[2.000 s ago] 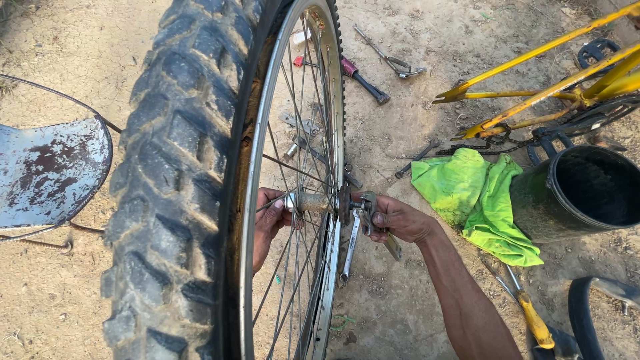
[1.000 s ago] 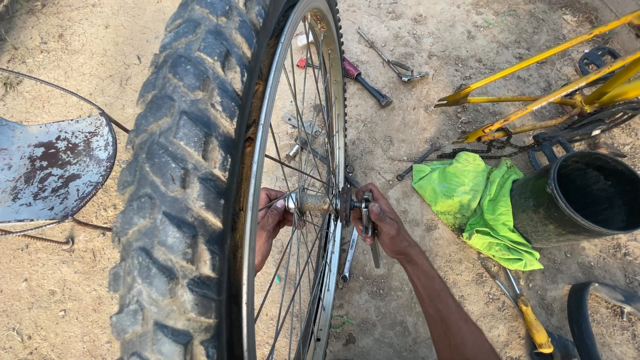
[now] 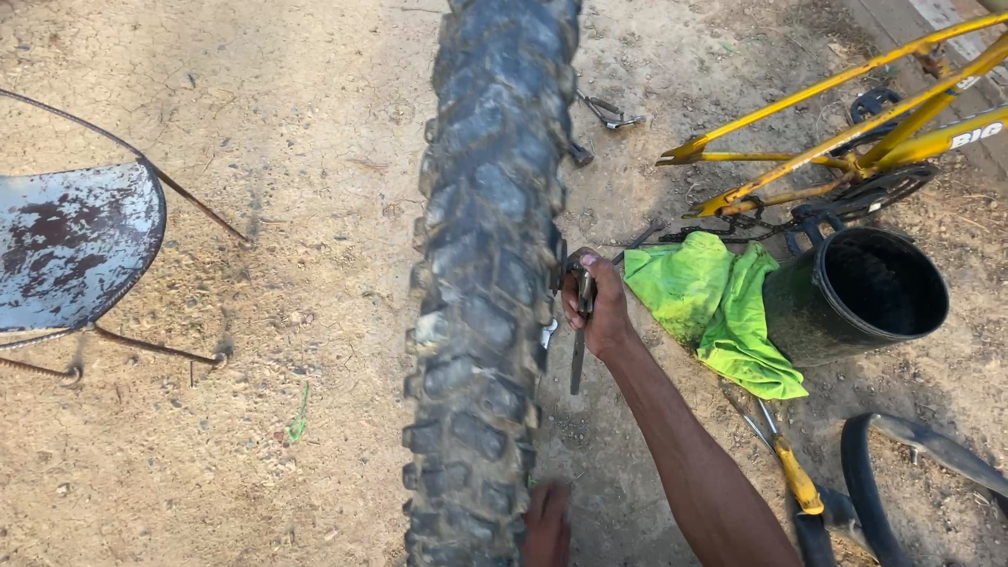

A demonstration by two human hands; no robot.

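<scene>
A knobby bicycle tyre [image 3: 480,276] on its wheel stands nearly edge-on down the middle of the view. On its right side, my right hand [image 3: 597,303] grips a metal hand tool [image 3: 579,358] beside the hub end [image 3: 559,266]; whether this is pliers or a wrench is unclear. Low down, close to the tyre's right side, is my left hand [image 3: 547,524], blurred and partly hidden by the tyre, so its grip cannot be told. A wrench end [image 3: 549,333] shows on the ground just past the tyre.
A worn metal seat [image 3: 79,244] with rod legs is at left. To the right lie a yellow bicycle frame [image 3: 787,161], a green cloth [image 3: 685,279], a black bucket [image 3: 803,307], yellow-handled pliers [image 3: 795,472] and a black rubber tyre piece [image 3: 862,480]. More tools [image 3: 610,114] lie beyond.
The wheel has turned from an angled view, with spokes and hub showing, to nearly edge-on. My left hand has left the hub's left side and is lower down. My right hand stays at the hub.
</scene>
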